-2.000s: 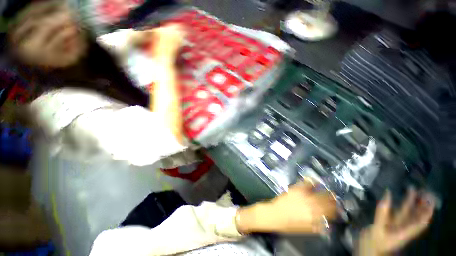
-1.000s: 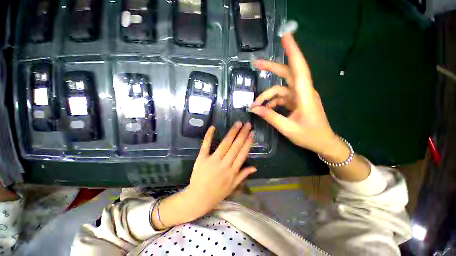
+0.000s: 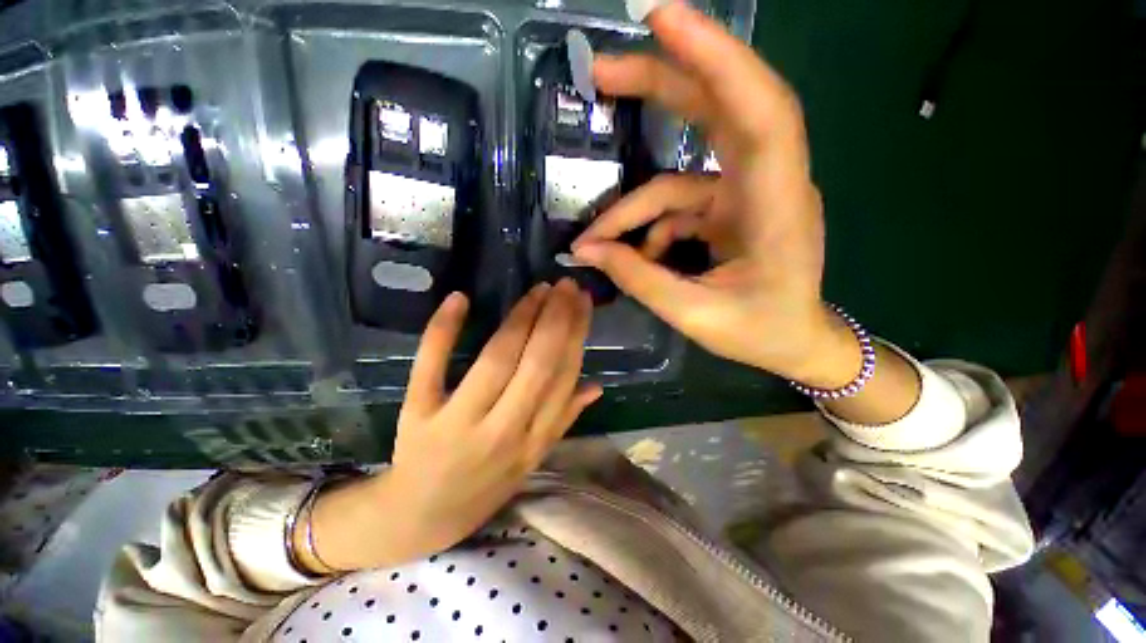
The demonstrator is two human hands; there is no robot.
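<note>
A black housing (image 3: 582, 182) lies in the rightmost pocket of the clear blister tray (image 3: 491, 364). My right hand (image 3: 729, 214) is over it, thumb and a finger pinching a small pale oval sticker (image 3: 571, 260) at its lower end. Another pale oval (image 3: 581, 65) is on a raised fingertip, and a whitish piece (image 3: 643, 8) is on another fingertip at the top edge. My left hand (image 3: 490, 427) lies with fingers spread, fingertips at the housing's lower end. The neighbouring housing (image 3: 412, 201) bears a pale oval below its silver-white block.
More black housings (image 3: 176, 220) with pale ovals lie in the tray pockets to the left. The tray rests on a dark green mat (image 3: 905, 214). A small pale bit (image 3: 927, 109) and a dark cord lie on the mat at right. A red object (image 3: 1078, 352) is at the far right.
The view has moved closer to the tray. My right thumb and finger have come down to the lower end of the rightmost housing, beside my left fingertips.
</note>
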